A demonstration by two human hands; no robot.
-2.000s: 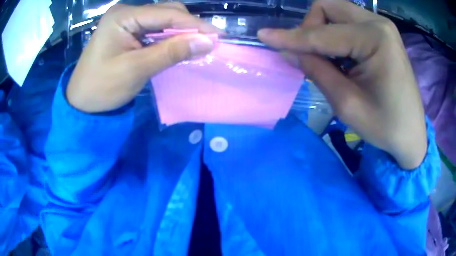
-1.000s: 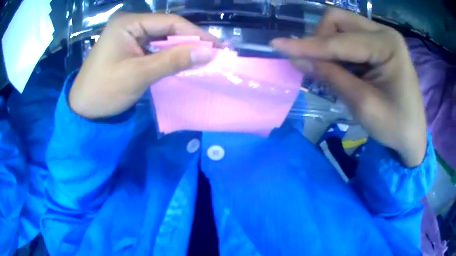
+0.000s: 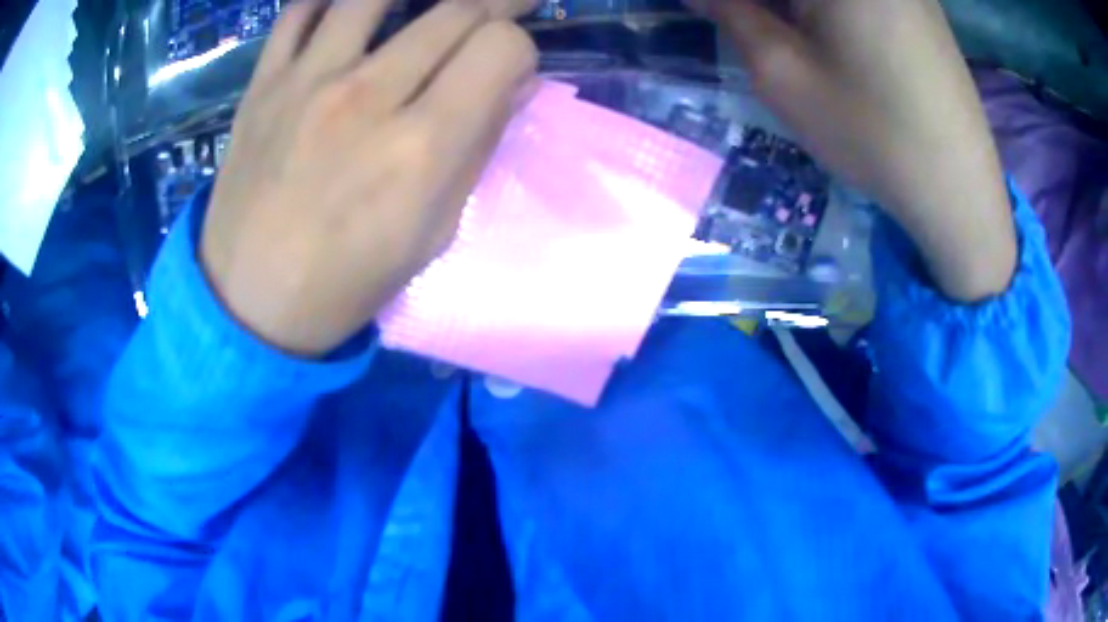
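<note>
My left hand is at the upper left, back up, with the pink sheet held under its curled fingers. The sheet lies tilted over the near edge of the clear tray and glares white in the middle. My right hand is at the upper right, over the tray; its fingertips are cut off by the top edge, so what it holds cannot be seen. A dark circuit board with small pink pieces on it shows in the tray, right of the sheet.
The clear tray spans the view behind the sheet, with bright rims. More boards show at its upper left. A white sheet is at the far left. A purple sleeve or smock of another person is at the right.
Both hands have moved up and forward over the tray. The pink sheet has turned from level to slanted and shows its grid face. The boards are now more visible.
</note>
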